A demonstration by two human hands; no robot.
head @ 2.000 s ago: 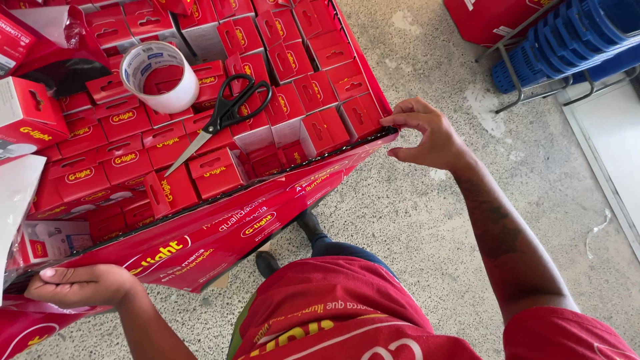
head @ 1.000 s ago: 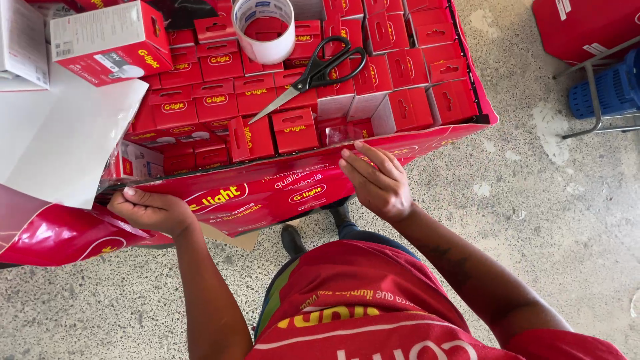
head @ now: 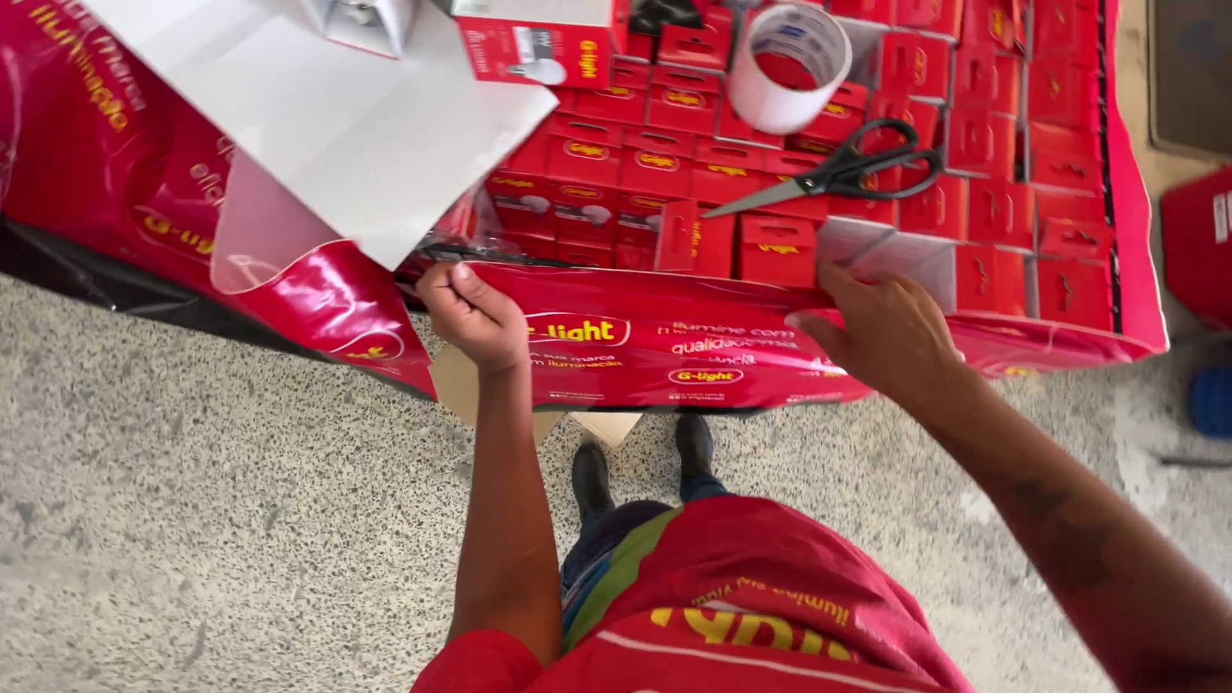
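Observation:
My left hand (head: 476,313) is closed on the upper edge of a red printed plastic sheet (head: 674,337) that covers the front of a display bin. Farther right, my right hand (head: 885,332) rests over the same edge, thumb in front and fingers on the inner side. Behind the edge stand many red light bulb boxes (head: 775,250) in rows. Black-handled scissors (head: 818,180) lie on them, blades partly apart and pointing left. A roll of clear tape (head: 789,104) sits on the boxes behind the scissors.
A white sheet (head: 356,144) covers the bin's left part, with a larger bulb box (head: 534,48) beside it. Cardboard pieces (head: 606,425) lie on the speckled floor below the bin. A red container (head: 1198,245) stands at the far right.
My right hand has moved left along the bin, from its right corner to the middle of the front edge. The view has shifted left.

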